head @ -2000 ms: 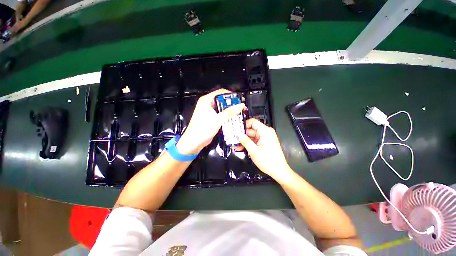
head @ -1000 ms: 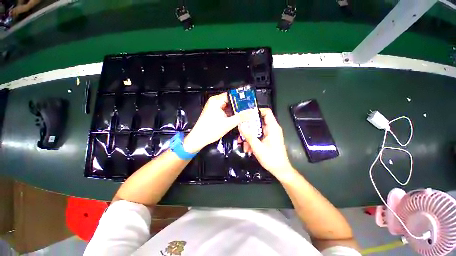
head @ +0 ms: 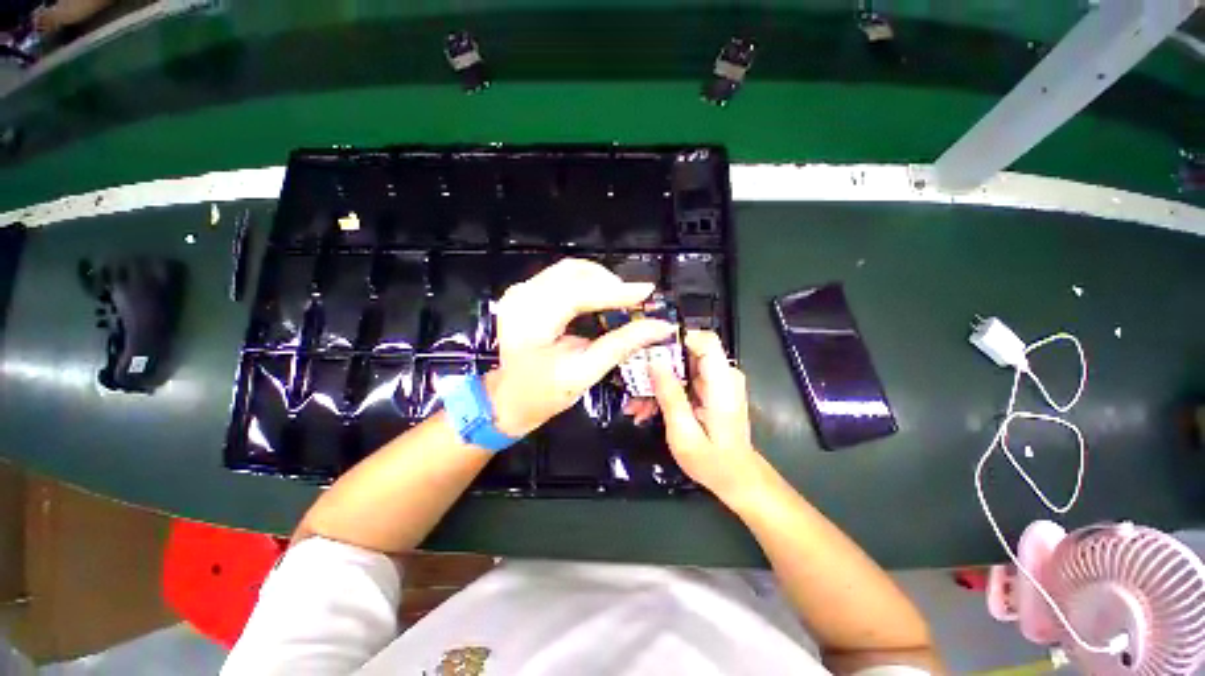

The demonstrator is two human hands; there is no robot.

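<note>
The circuit board (head: 652, 374) is held between both hands over the right part of the black blister tray (head: 383, 306). Its white keypad area shows at the lower end. The upper end is mostly covered by my left fingers. My left hand (head: 562, 330) has a blue band at the wrist and grips the upper part of the board, thumb across its face. My right hand (head: 707, 409) grips the lower end, thumb on the keypad area. Whether a housing lies under the board is hidden. A black housing (head: 696, 198) sits in the tray's top right pocket.
A smartphone (head: 833, 363) lies right of the tray, then a charger (head: 998, 339) with looped cable and a pink fan (head: 1123, 601). A black bundled item (head: 136, 324) and a thin dark stick (head: 239, 255) lie left. Phone assemblies (head: 730, 70) sit on the belt beyond.
My left hand has moved up over the board's blue end, with its fingers now curled across the top; the blue face was open before. Assemblies on the belt have shifted left.
</note>
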